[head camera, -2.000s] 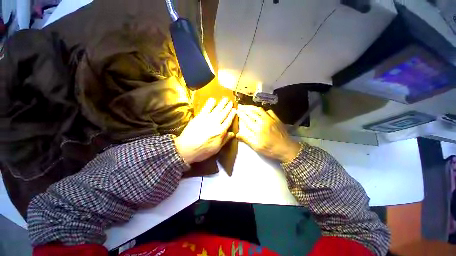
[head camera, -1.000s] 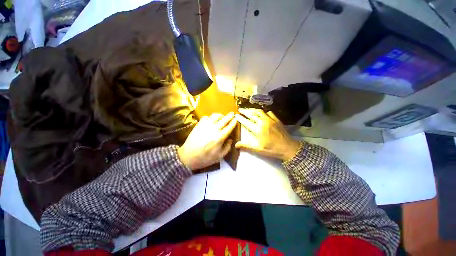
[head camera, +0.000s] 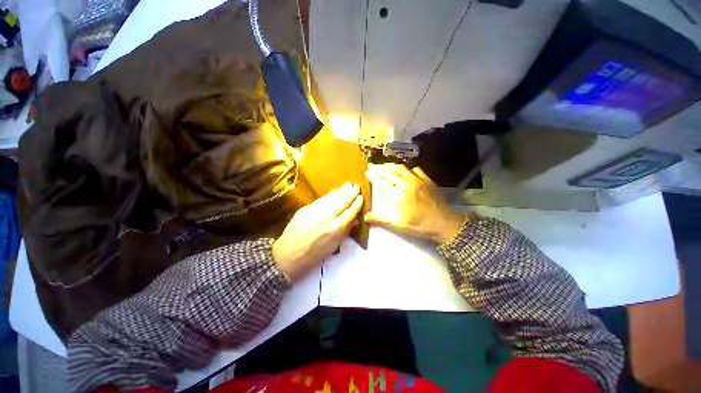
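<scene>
The brown garment (head camera: 207, 153) lies heaped left of the needle, golden under the lamp, with a pale seam line across it. Its smooth flat edge strip (head camera: 332, 163) lies at the presser foot area, and a narrow end shows below my fingertips. My left hand (head camera: 319, 230) lies flat on the strip, fingers together, pointing up and right. My right hand (head camera: 407, 203) lies at the strip's right edge, fingertips just below the small metal fitting (head camera: 401, 149). The needle is too small and bright to make out.
The white machine head (head camera: 423, 69) fills the upper middle. A black gooseneck lamp (head camera: 292, 100) hangs over the cloth, close above my left hand. A control panel with a lit screen (head camera: 626, 96) stands at upper right. The white table (head camera: 553, 253) is under my forearms.
My left hand has moved down and back from the needle, showing more of the strip. My right hand stays near the fitting. The strip's lower end has moved up. The view has shifted slightly.
</scene>
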